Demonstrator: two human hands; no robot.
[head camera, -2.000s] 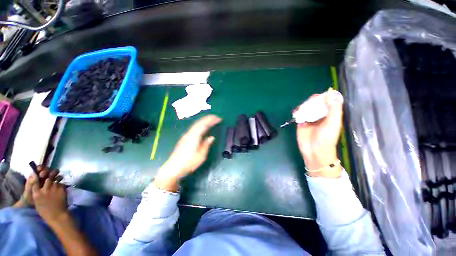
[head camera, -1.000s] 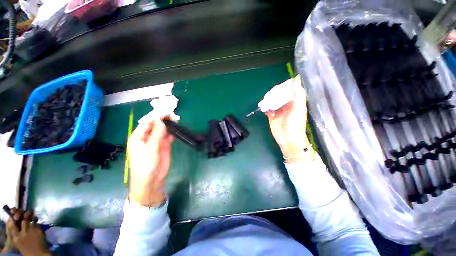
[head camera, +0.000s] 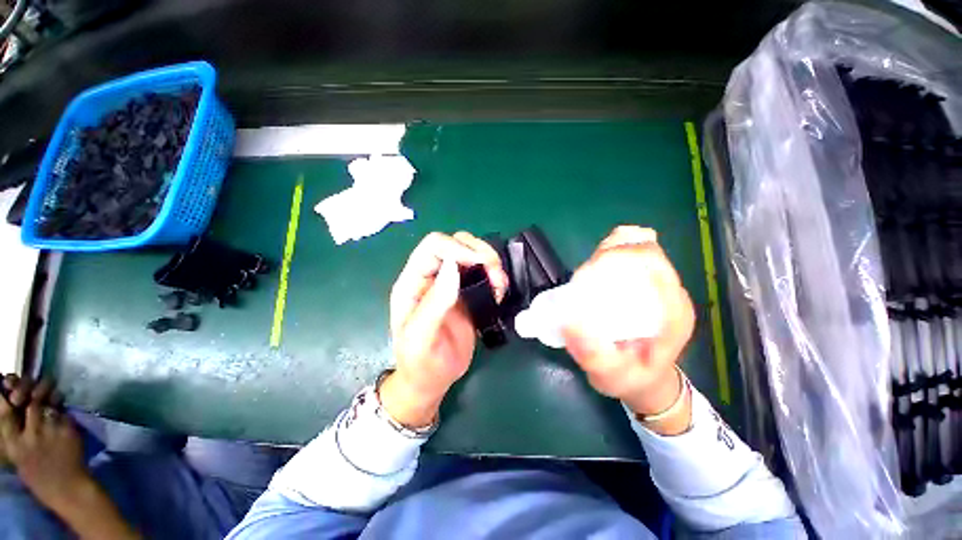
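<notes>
My left hand (head camera: 435, 316) holds a dark elongated black plastic part (head camera: 481, 306) between thumb and fingers, above the green mat. My right hand (head camera: 633, 316) is shut on a white squeeze bottle (head camera: 570, 312), its front end pointing left at the held part. The bottle's needle tip cannot be made out. Other black parts (head camera: 538, 258) lie side by side on the mat just beyond and between my hands, partly hidden by them. A crumpled white piece of paper or cloth (head camera: 367, 198) lies beyond my left hand.
A blue basket (head camera: 219, 158) of small black parts stands at upper left; small black pieces (head camera: 211, 270) lie near it. A plastic-lined tray (head camera: 807, 264) with rows of black parts is at right. Another person's hand (head camera: 42, 438) is at lower left.
My left hand has moved right with the black part, now upright and nearer the row. My right hand has brought the bottle close to it. The view has shifted.
</notes>
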